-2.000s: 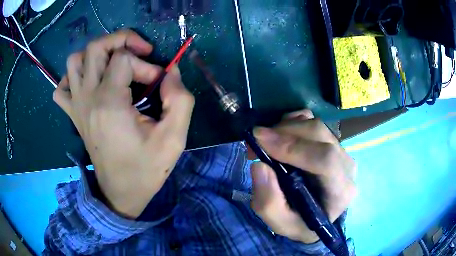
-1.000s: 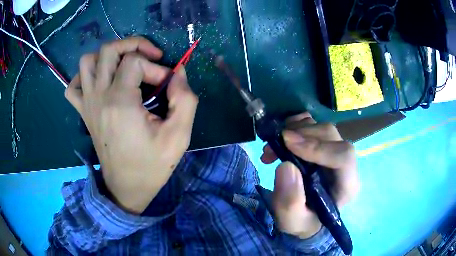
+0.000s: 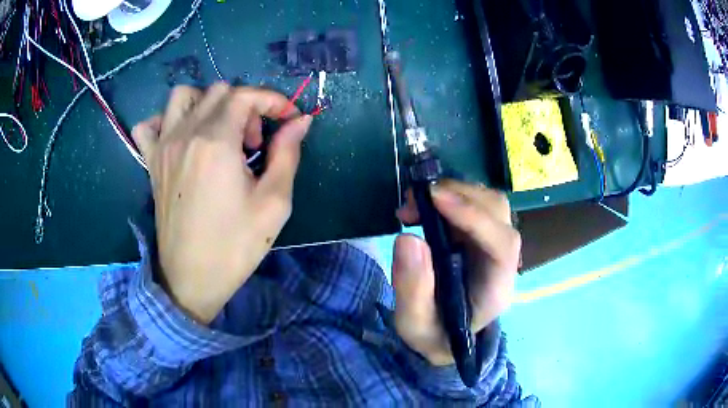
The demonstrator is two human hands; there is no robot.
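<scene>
My left hand (image 3: pixel 219 179) pinches red lead wires (image 3: pixel 301 89) between thumb and index finger. Their two ends are spread apart, and a white and dark cable part shows in the palm. A small shiny connector (image 3: pixel 322 84) stands out from the dark holding block (image 3: pixel 315 52), close beside the wire ends; whether they touch I cannot tell. My right hand (image 3: pixel 455 271) grips the black soldering iron (image 3: pixel 453 279). Its long tip points up and away, to the right of the connector and apart from it.
A black iron stand (image 3: pixel 563 68) with a yellow sponge (image 3: pixel 540 145) stands right. Wire bundles (image 3: pixel 36 48) and a white spool (image 3: pixel 137 14) lie at the upper left. A cardboard box (image 3: pixel 563 233) is below the mat's right edge. Orange-handled pliers (image 3: pixel 710 127) lie far right.
The red wire ends, held together before, are now spread apart. The iron has turned more upright, its tip further right of the wires. The view has shifted, so the bench appears lower.
</scene>
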